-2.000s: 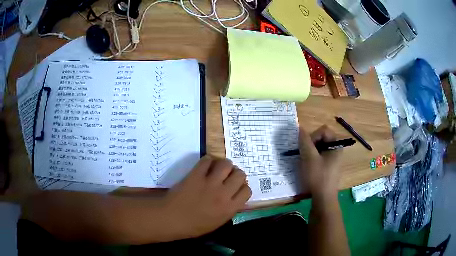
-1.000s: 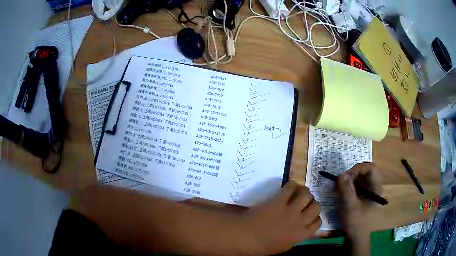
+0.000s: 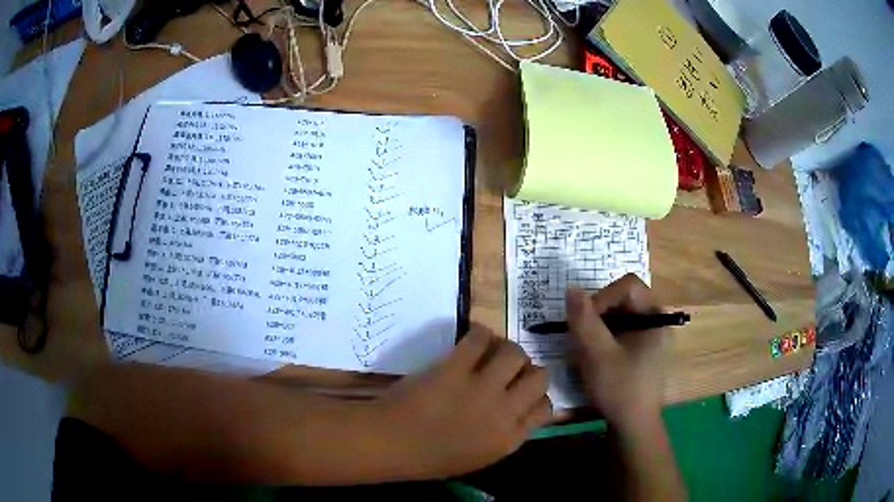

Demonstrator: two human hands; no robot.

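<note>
The form pad lies on the desk with its pale yellow cover folded back above the form. My right hand holds a black pen, its tip at the form's lower left rows. My left hand rests with curled fingers at the pad's lower left edge, holding nothing visible; its forearm lies along the desk's front edge. A printed list with handwritten ticks lies on a clipboard left of the pad.
A second pen lies right of the pad. A yellow booklet overlaps a red calculator, beside a small brown box. A grey bottle is upper right. White cables and a black round object are at the back.
The camera view has shifted back and forth, moving everything in the picture. My right hand has moved from the form's right side to its left rows, pen still in hand. My left hand stays beside the pad.
</note>
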